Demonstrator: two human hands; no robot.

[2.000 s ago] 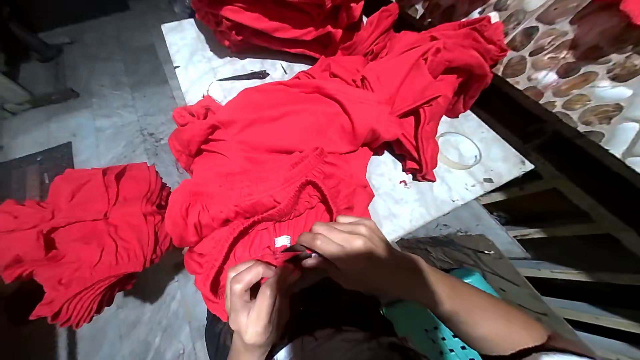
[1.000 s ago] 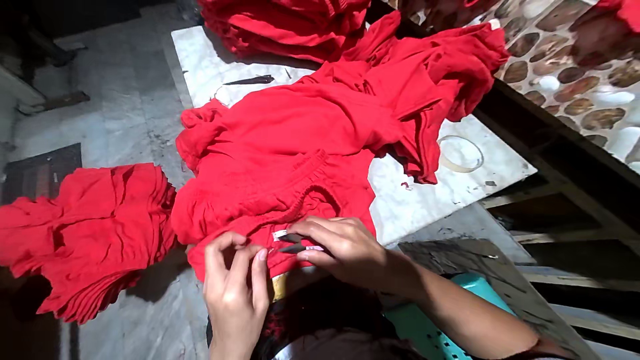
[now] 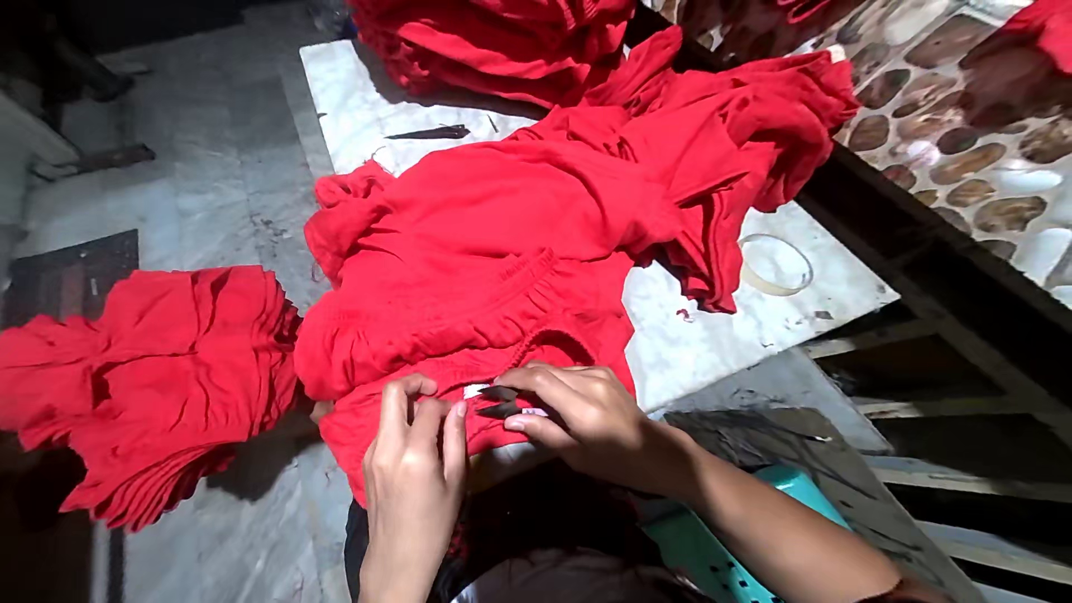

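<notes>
A red gathered garment (image 3: 435,310) lies over the near edge of a white marble-like tabletop (image 3: 687,360). My left hand (image 3: 419,456) pinches its edge between thumb and fingers. My right hand (image 3: 578,410) holds small dark thread snips (image 3: 500,402), whose two blades stand apart and point left at the cloth between my hands. Beside the blades, a small white label (image 3: 475,390) shows on the garment. The snips' handle is mostly hidden in my right hand.
More red garments (image 3: 494,50) are heaped at the back. A stack of red pieces (image 3: 193,352) lies at left. Another dark pointed tool (image 3: 429,132) and a tape roll (image 3: 776,264) rest on the tabletop. A turquoise plastic basket (image 3: 712,553) is below my right forearm, near a slatted frame (image 3: 946,406).
Two seconds ago my hands were close together at the label. My left hand has since moved left, and the snips' blades now show more plainly.
</notes>
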